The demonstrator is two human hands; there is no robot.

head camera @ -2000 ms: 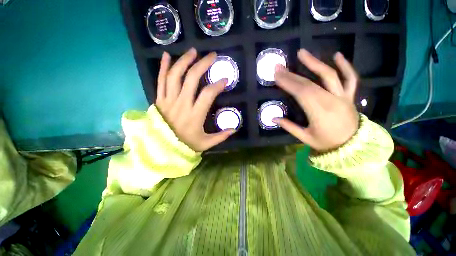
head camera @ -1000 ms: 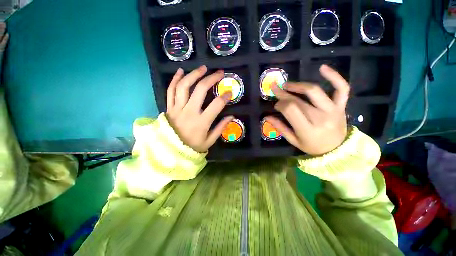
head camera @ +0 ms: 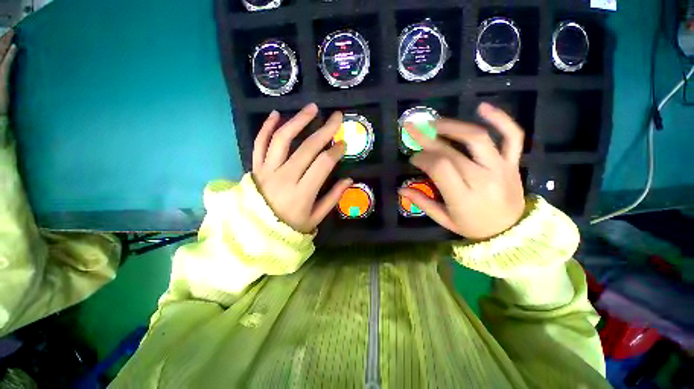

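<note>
A black foam tray (head camera: 384,91) of square pockets lies in front of me. My left hand (head camera: 293,171) rests over its left part, fingers apart, fingertips touching a yellow-and-white lit smartwatch (head camera: 356,138), thumb by an orange one (head camera: 354,201) below. My right hand (head camera: 472,175) is spread, fingers partly over a pale green lit smartwatch (head camera: 417,125), thumb across another orange one (head camera: 418,187). The row above holds three watches with text screens (head camera: 345,59) and two with black screens (head camera: 498,45). Neither hand holds a watch.
The tray lies on a teal mat (head camera: 129,114). A white label (head camera: 603,4) is at its top right. A white cable (head camera: 647,167) runs at the right. A neighbour's yellow-green sleeve (head camera: 23,251) and hand show at left. Red and dark items (head camera: 628,334) are at lower right.
The watch screens under my hands went from white to orange, yellow and green. The tray and rows sit lower in view than two seconds ago. My right fingers have bent and shifted on the watches.
</note>
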